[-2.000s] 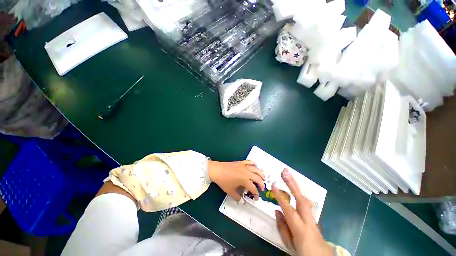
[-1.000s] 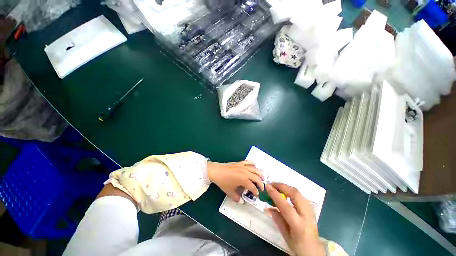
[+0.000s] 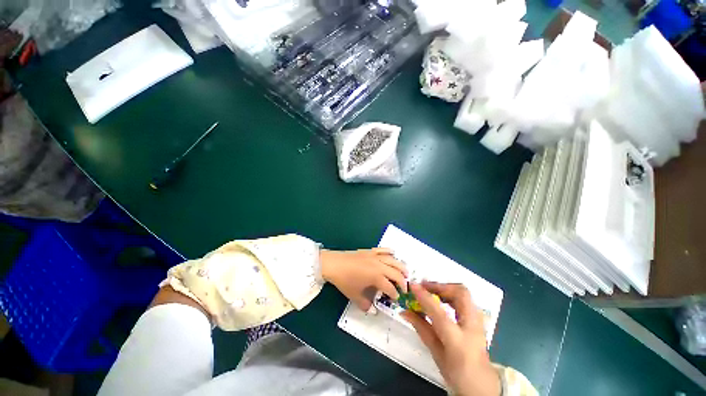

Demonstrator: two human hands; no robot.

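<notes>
A white housing panel point(image 3: 464, 288) lies flat on the dark green table in front of me. My left hand point(image 3: 365, 276) rests on the panel's left part, fingers bent down beside a small dark module point(image 3: 382, 300); whether its fingertips hold anything is hidden. My right hand point(image 3: 457, 332) grips the green and yellow handle of a screwdriver point(image 3: 412, 300) over the module. The screwdriver's tip is hidden by my fingers.
An open bag of screws point(image 3: 369, 151) stands beyond the panel, a clear component tray point(image 3: 333, 69) behind it. Stacked panels point(image 3: 577, 213) and white foam pieces point(image 3: 542, 85) are at right. A second screwdriver point(image 3: 183, 157) and another panel point(image 3: 128, 69) lie at left.
My right hand's fingers, spread around the handle two seconds ago, have closed in on it and the hand has shifted slightly left. My left hand has hardly moved.
</notes>
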